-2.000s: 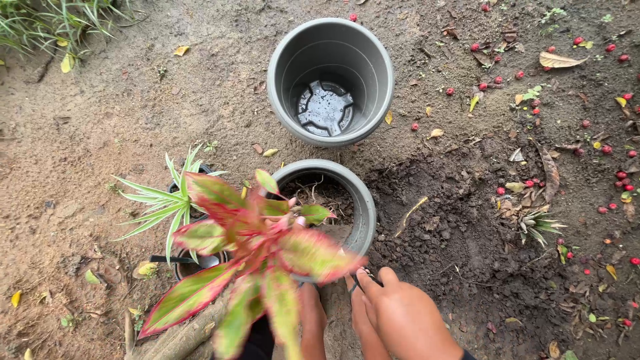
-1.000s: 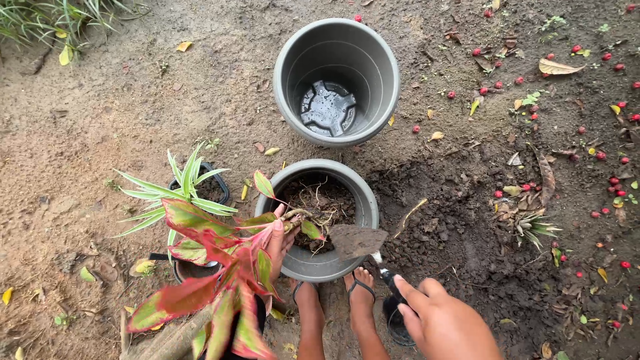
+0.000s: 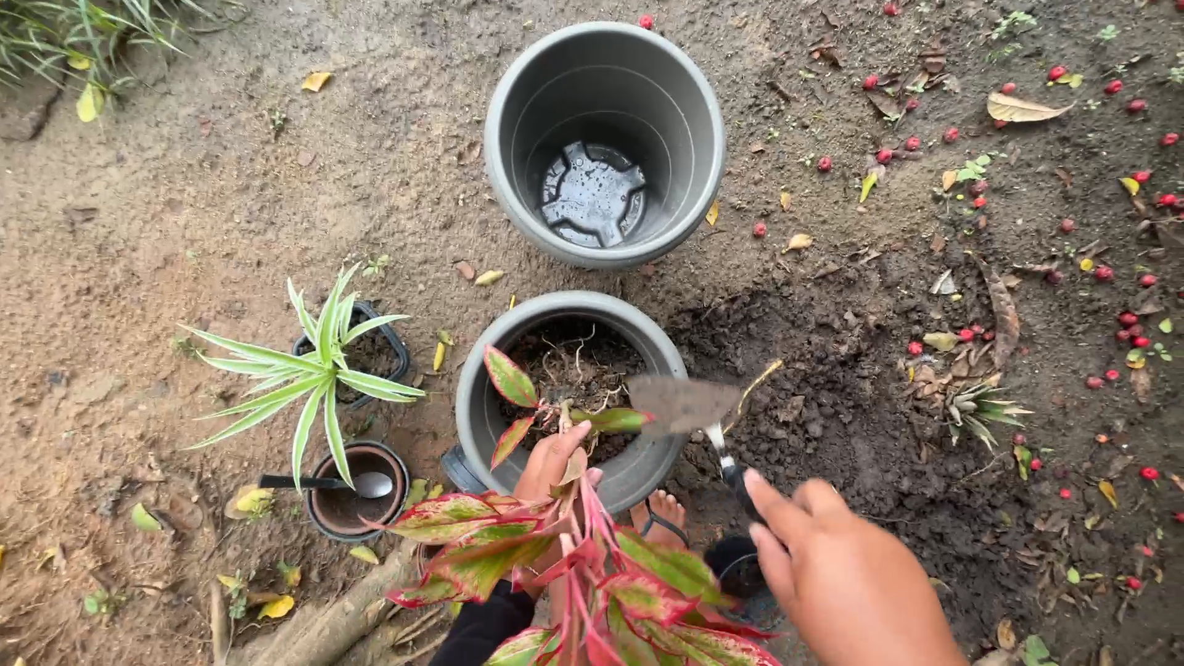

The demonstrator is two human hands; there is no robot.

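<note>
My right hand (image 3: 832, 555) grips the black handle of a garden trowel (image 3: 684, 404), whose soil-smeared blade lies over the right rim of a grey plastic pot (image 3: 481, 398). Soil and bare roots (image 3: 578, 365) show inside that pot. At its front side my left hand (image 3: 550, 462) is closed around the stems of a pink-and-green leafy plant (image 3: 573, 564). The plant leans toward me and its leaves cover part of the hand and wrist. A second grey plastic pot (image 3: 606, 139) stands beyond, with no soil in it.
A spider plant (image 3: 324, 375) in a small black pot stands left, near a small round pot (image 3: 356, 499) holding a spoon (image 3: 370, 485). Dark loosened soil (image 3: 786, 398) lies right of the pot. A foot (image 3: 661, 518) in a sandal and a black container (image 3: 740, 564) are at the near side.
The trowel and my right hand came up from the near side to the pot's right rim. My left hand, hidden two seconds ago, now shows on the stems. The plant has swung toward the near middle.
</note>
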